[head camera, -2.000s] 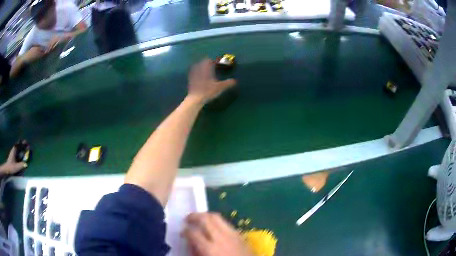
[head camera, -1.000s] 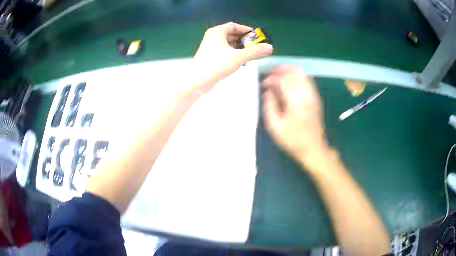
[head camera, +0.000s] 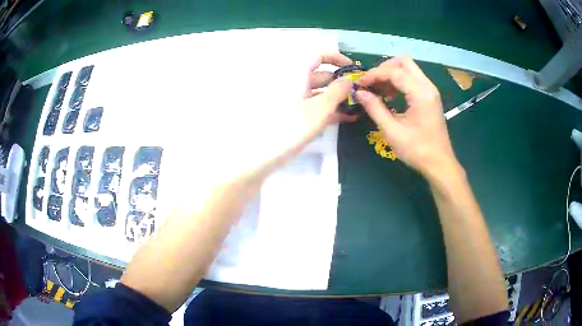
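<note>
My left hand holds a small black and yellow electronic unit above the top right corner of the white tray. My right hand meets it there, thumb and index finger pinched together at the unit's yellow face. Whether a small part is between those fingertips is too small to tell. A loose pile of tiny yellow rings lies on the green bench just below my right hand. Black housing pieces fill pockets at the tray's left side.
A silver pointed tool and an orange-brown scrap lie right of my right hand. A pale metal rail runs behind. Another black and yellow unit lies on the green belt at the upper left, and a small one at the upper right.
My left hand has brought the unit from the belt back over the bench, nearer me. My right hand has come up to meet it. The yellow pile shows below my right hand.
</note>
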